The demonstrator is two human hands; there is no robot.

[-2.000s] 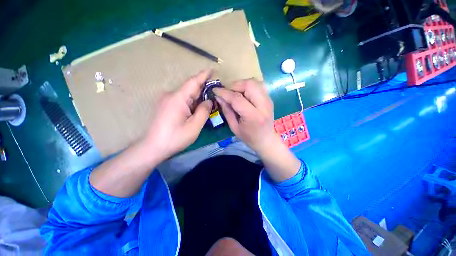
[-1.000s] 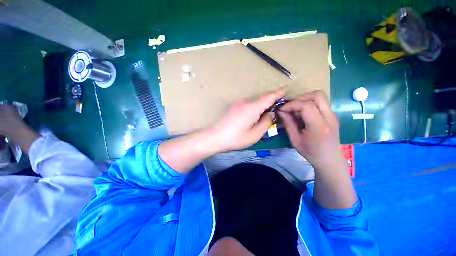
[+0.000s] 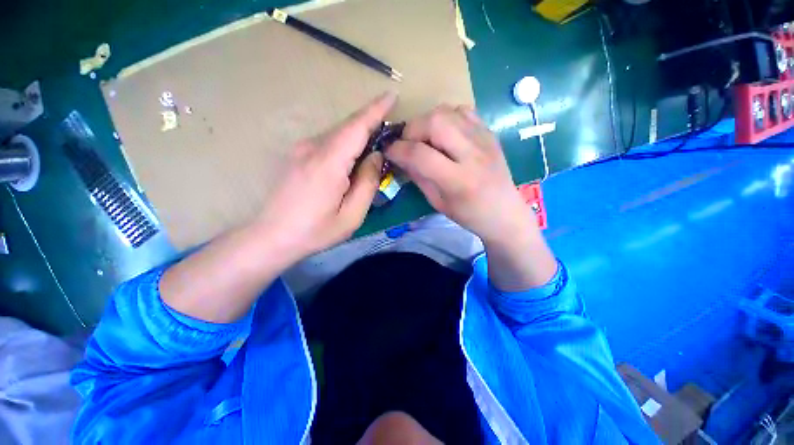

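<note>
A small dark round case is held between my two hands, just above the cardboard's near right edge. A yellow-and-white battery hangs below it by my left thumb. My left hand holds the case from the left, between thumb and fingers. My right hand has its thumb and fingertips on the case's right side. The fingers hide much of the case, so its inner parts cannot be made out.
Dark tweezers lie on the cardboard. A parts strip and solder reel are at left. A white disc with a taped lead is at right. Red trays stand far right, with another beside my right wrist.
The view swung left and then back right, shifting the whole bench in the picture. Both hands stay together on the case, with the right fingers slightly rearranged.
</note>
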